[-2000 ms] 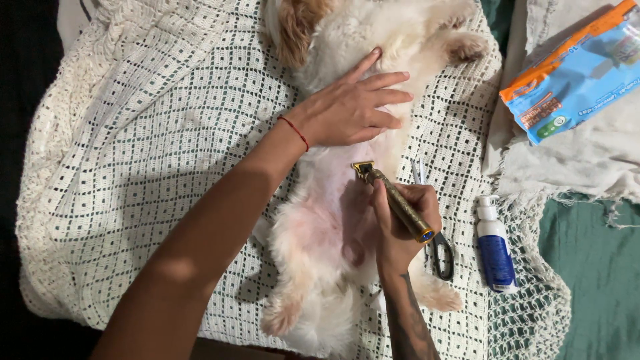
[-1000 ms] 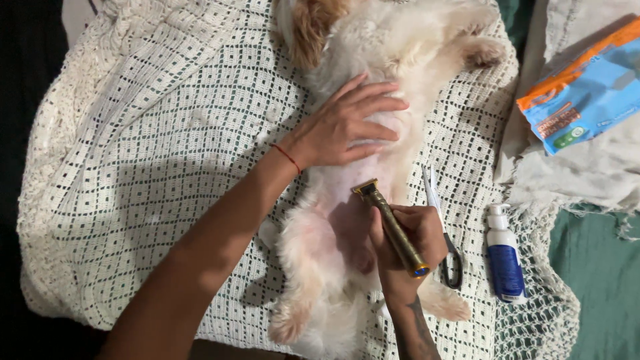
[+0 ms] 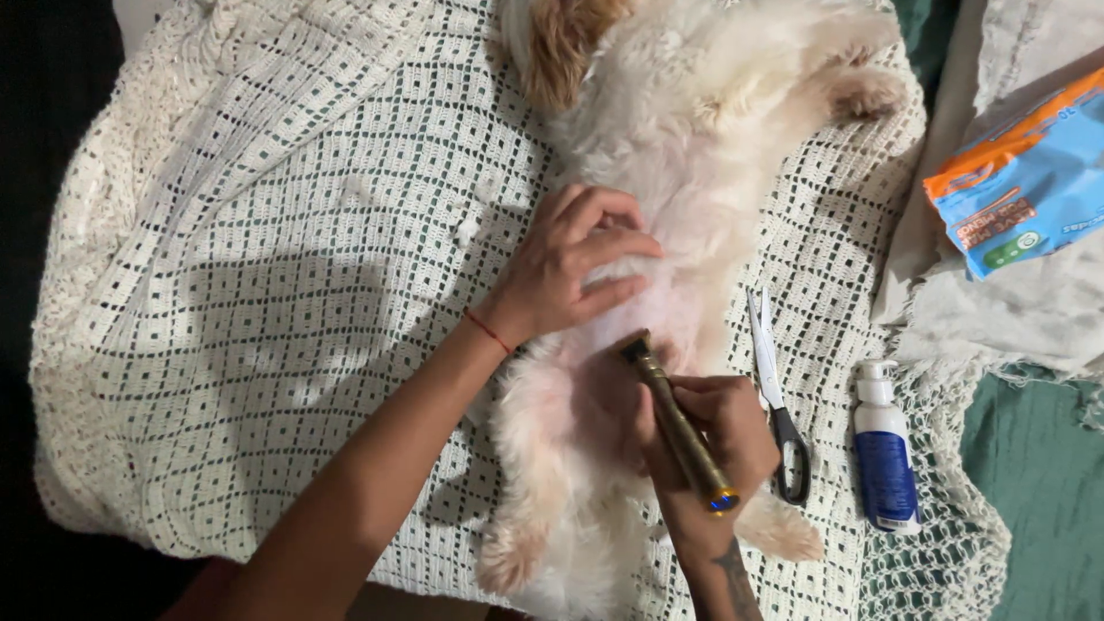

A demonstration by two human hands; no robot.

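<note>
A dog with cream fur and a brown ear (image 3: 690, 190) lies on its back, its pink belly bare of long fur. My left hand (image 3: 573, 263) rests on the side of the belly with bent fingers spread apart, holding no object. In my right hand (image 3: 720, 440) is a brass-coloured hair trimmer (image 3: 681, 418), its blade end against the lower belly. A red string circles my left wrist. Scissors (image 3: 776, 397) with black handles lie just right of my right hand. The dog's face is out of view.
A white crocheted blanket (image 3: 285, 285) lies under the dog, with small tufts of loose fur on it. To the right stand out a pump bottle (image 3: 884, 457) with a blue label, lying on the blanket's edge, and a blue and orange packet (image 3: 1026, 172) on pale cloth (image 3: 975, 319).
My left hand has moved down the dog's body from the upper belly, and its fingers are now more bent. My right hand still holds the trimmer at the lower belly.
</note>
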